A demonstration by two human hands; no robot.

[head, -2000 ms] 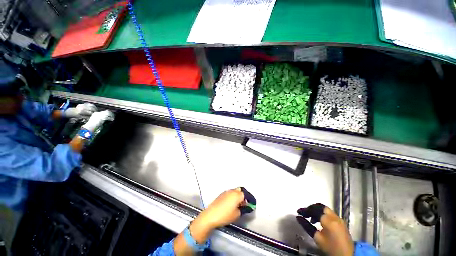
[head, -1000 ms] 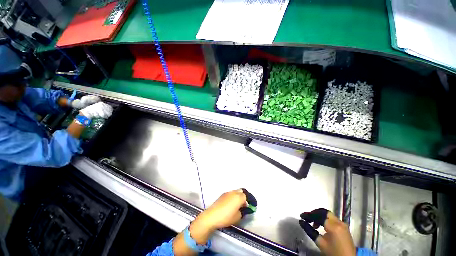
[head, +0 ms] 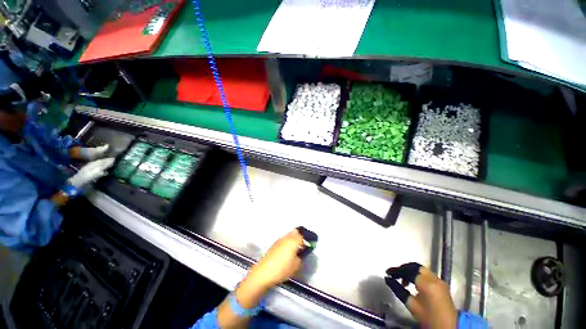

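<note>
My left hand (head: 283, 256), with black finger cots and a light blue wrist strap, is above the metal bed at bottom centre. It pinches a small green connector (head: 311, 244). My right hand (head: 421, 294) is to its right, with black cots on thumb and finger. Its fingertips are close together, and whether a small part is between them is unclear. A black carrier (head: 149, 204) with three green circuit boards (head: 150, 168) lies on the conveyor at left, away from my hands.
Bins of white (head: 312, 114), green (head: 374, 122) and white-grey parts (head: 446, 139) stand on the shelf. A black rectangular frame (head: 390, 213) lies by the far rail. Another person's gloved hand (head: 92, 172) is beside the carrier. Metal cross bars (head: 447, 247) are at right.
The carrier with boards has come into clear view, further right along the conveyor. The other person's hands have moved left and down. My left hand has shifted slightly up and left, still with the green piece.
</note>
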